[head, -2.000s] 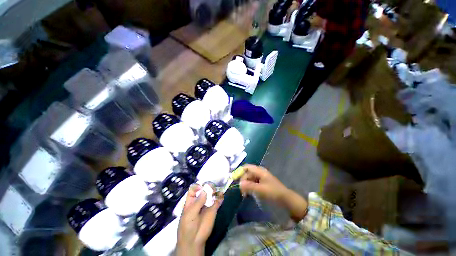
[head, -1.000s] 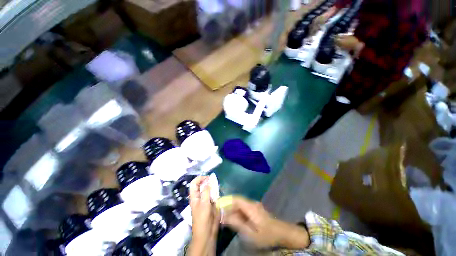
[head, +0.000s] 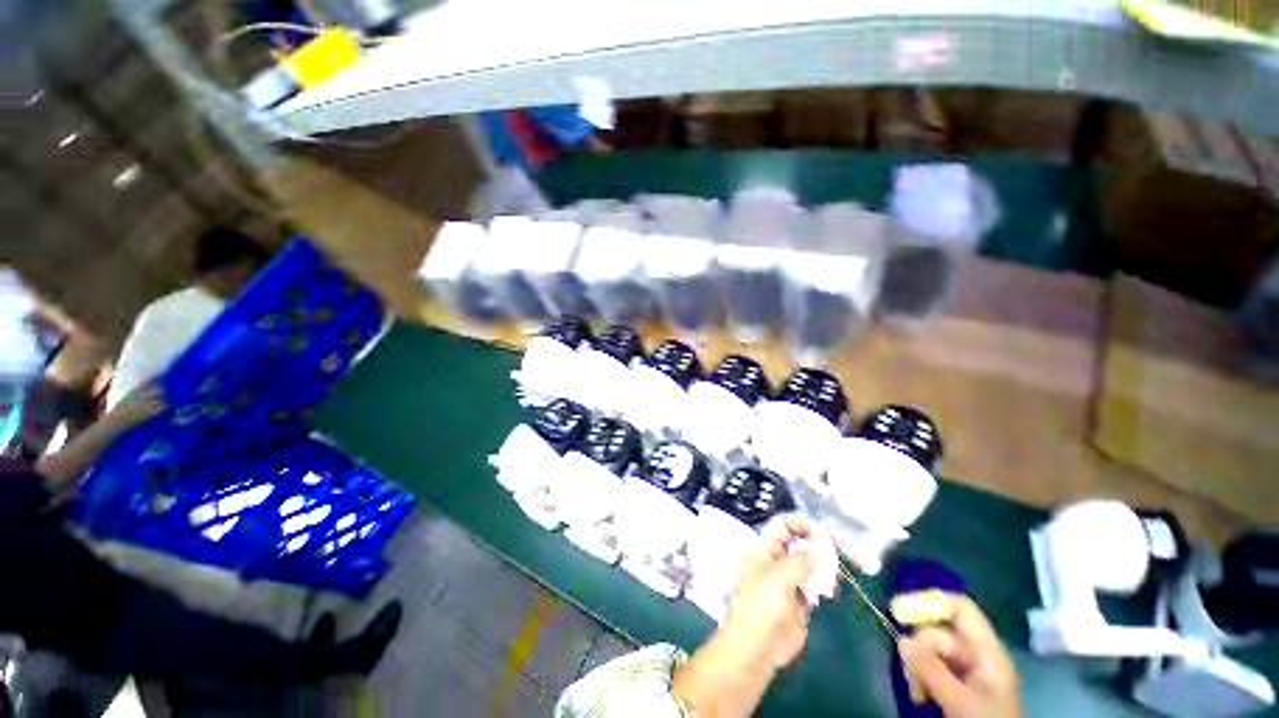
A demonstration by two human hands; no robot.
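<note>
My left hand (head: 765, 606) is closed on a small white piece (head: 814, 564) at the front edge of the camera rows. My right hand (head: 961, 659) is to its right, pinching a small yellowish item (head: 923, 607) in its fingertips. A thin, stiff-looking line runs between the two hands; I cannot tell what it is. A dark purple cloth (head: 926, 572) lies on the green mat (head: 435, 407), partly hidden by my right hand. White dome cameras (head: 881, 484) with black ball heads stand in two rows beyond my left hand.
A larger white camera unit (head: 1101, 544) stands at right. Clear plastic shells (head: 673, 267) stand behind the rows, with brown cardboard (head: 1010, 379) beside them. A pale shelf (head: 772, 63) crosses above. Blue crates (head: 239, 421) and a person (head: 166, 330) are at left.
The view has swung left, bringing the shelf and blue crates into sight. My hands are farther apart, with the thin line showing between them. The purple cloth is now behind my right hand.
</note>
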